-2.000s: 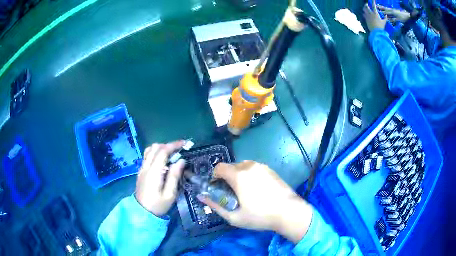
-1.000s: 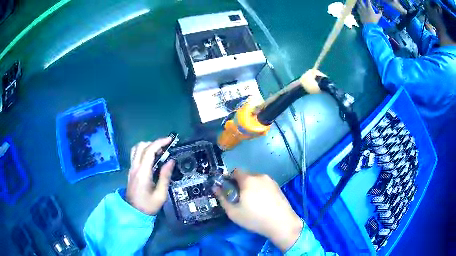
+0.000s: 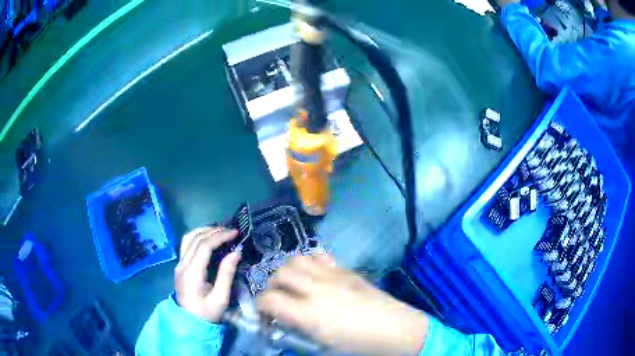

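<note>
A dark device housing [image 3: 289, 217] with a round opening lies in front of me, its lower part hidden under my right hand. My left hand [image 3: 203, 274] is at its left side and pinches a small black module [image 3: 244, 224] upright over the housing's upper left edge. My right hand [image 3: 331, 299] is blurred over the lower part of the housing; whether it holds anything cannot be told. A blurred silvery thing [image 3: 245, 314] shows between the hands. The orange electric screwdriver [image 3: 310, 167] hangs just above the housing's upper right edge.
A white screw feeder [image 3: 268, 104] stands behind the screwdriver. A blue parts bin [image 3: 163, 240] is at left. A large blue tray [image 3: 487, 261] of modules is at right, with a loose module [image 3: 491, 129] behind it. Cables cross the bench. A person's blue sleeve [image 3: 557, 62] is at upper right.
My right hand has moved lower over the housing, and the dark rounded tool it held no longer shows in it. The screwdriver now hangs more upright. My left hand still holds the module.
</note>
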